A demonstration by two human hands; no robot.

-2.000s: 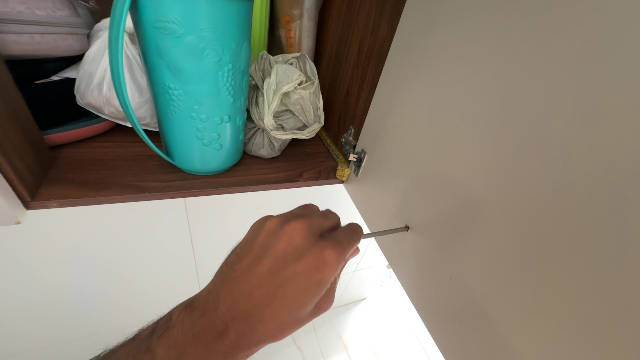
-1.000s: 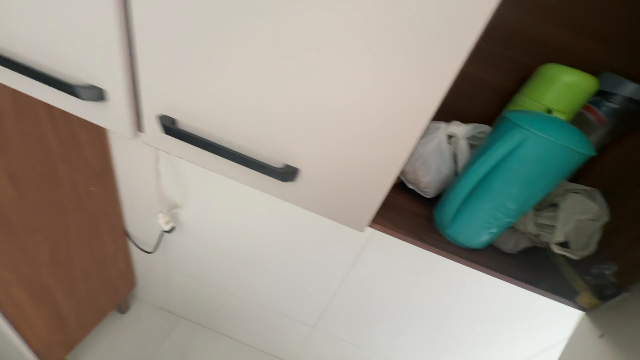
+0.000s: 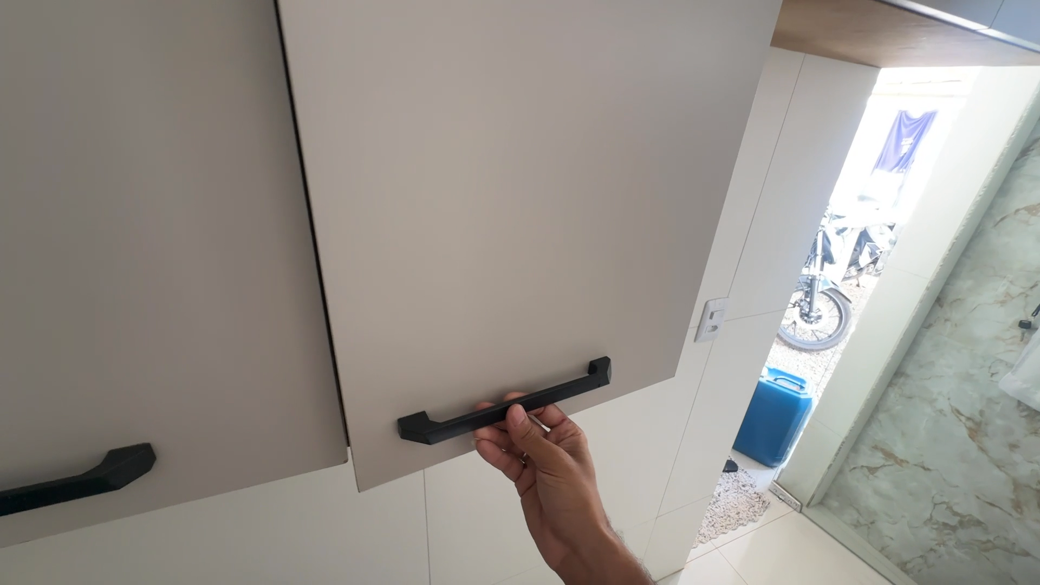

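My right hand [image 3: 561, 479] comes up from the lower right in the head view. Its thumb lies on the front of a black bar handle [image 3: 463, 424], and the fingers curl behind the bar. The handle is fixed near the lower edge of a beige cabinet door [image 3: 520, 203]. To the left is a neighbouring beige door [image 3: 162, 244] with its own black handle [image 3: 89, 483]; a dark gap runs between the two doors. The inside of the cabinet is hidden. My left hand is out of view.
White tiled wall [image 3: 390, 528] lies below the doors, with a wall socket [image 3: 711, 319] at the right. Beyond are an open doorway, a blue plastic jerrycan [image 3: 773, 418], a speckled mat [image 3: 734, 505] and a motorcycle [image 3: 815, 313]. A marbled wall panel [image 3: 942, 422] stands far right.
Two seconds ago a hand held a thin metal shaft against a door's inner face beside the open compartment. Now my right hand grips a handle on a door front. The view has swung widely.
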